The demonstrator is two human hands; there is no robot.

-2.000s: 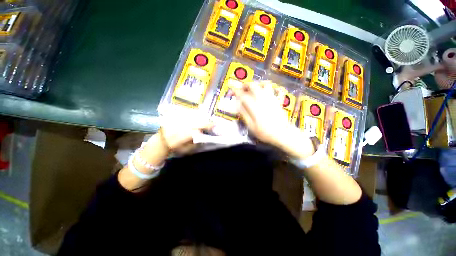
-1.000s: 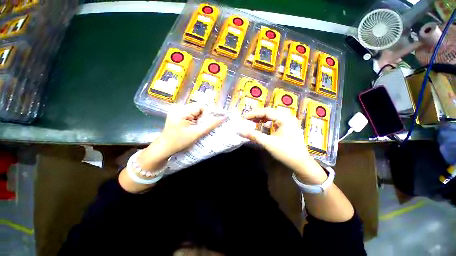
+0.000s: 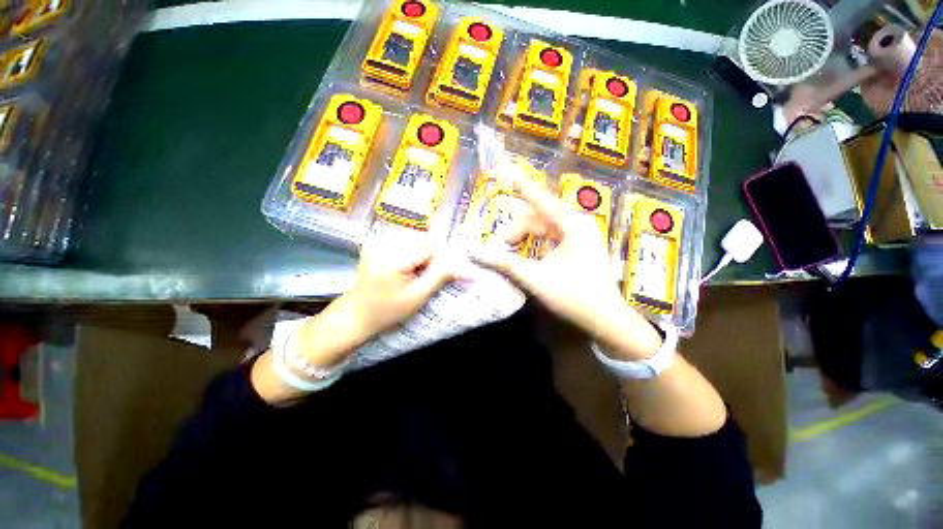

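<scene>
A clear plastic tray (image 3: pixel 281 196) lies on the bench in front of me with two rows of yellow units, each with a red round spot. My left hand (image 3: pixel 398 277) holds a white printed label sheet (image 3: pixel 426 316) at the tray's near edge. My right hand (image 3: pixel 564 253) is just right of it, over the near row, its fingers partly covering a middle yellow unit (image 3: pixel 507 215). Its thumb is close to the sheet's edge and its forefinger is raised. Glare blurs the fingertips, so I cannot tell whether a label is on them.
Stacked filled trays (image 3: pixel 41 155) stand at the left. A white fan (image 3: pixel 785 41), a phone (image 3: pixel 792 215) and a white charger plug (image 3: pixel 740 241) are at the right. A blue cable hangs there. Brown cardboard (image 3: pixel 155 413) is below the bench edge (image 3: pixel 186 284).
The tray appears further left and slightly higher in view than before. My right hand has moved off the sheet, with its forefinger now extended over the near row. My left hand still holds the sheet.
</scene>
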